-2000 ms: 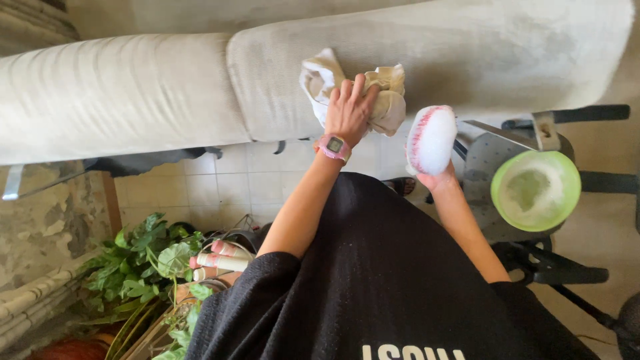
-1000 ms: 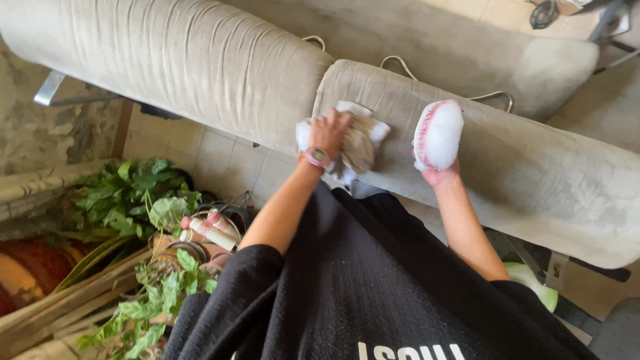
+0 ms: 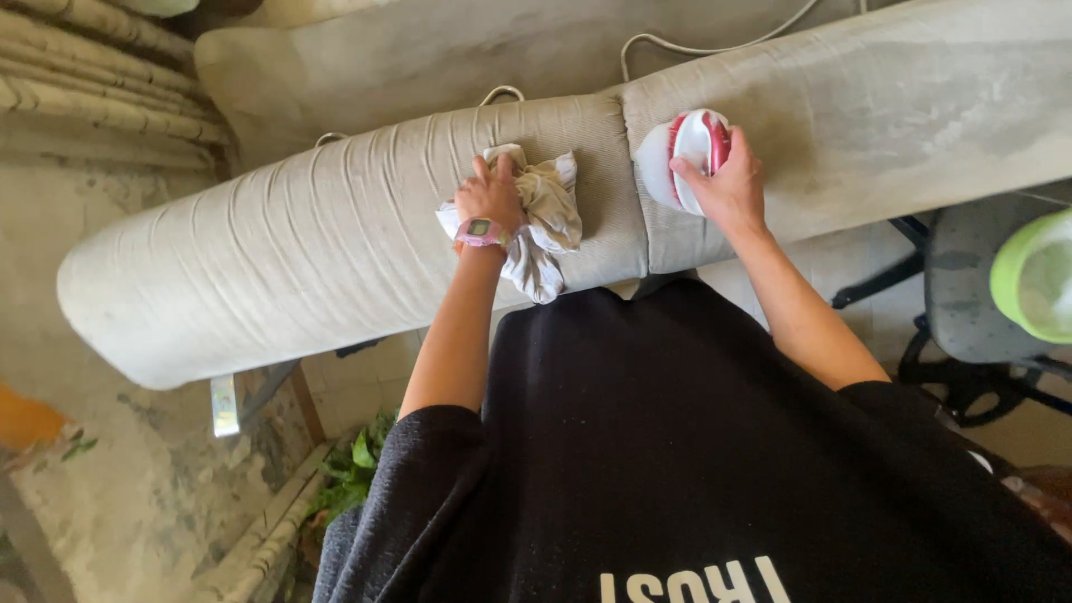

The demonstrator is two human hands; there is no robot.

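My left hand [image 3: 488, 201], with a pink watch at the wrist, presses a crumpled off-white cloth [image 3: 548, 205] onto a beige fabric sofa backrest [image 3: 335, 226], left of the seam. In my right hand [image 3: 730, 180] is a red and white scrub brush [image 3: 705, 155], held by its back, its bristle side turned left and covered in thick white foam. The brush is over the backrest section right of the seam [image 3: 846, 126]; whether the foam touches the fabric, I cannot tell. That section shows darker, uneven patches.
A light green bowl [image 3: 1013, 276] with whitish contents stands on a dark grey seat [image 3: 963, 276] at the right. Leafy plants [image 3: 356, 469] are low at the left, beside a stained wall [image 3: 126, 469]. Behind the backrest, thin metal loops [image 3: 502, 92] stick up.
The cloth and my left hand have moved from around the seam to the left section. My right hand has turned the brush from foam up to foam facing left. The view has swung.
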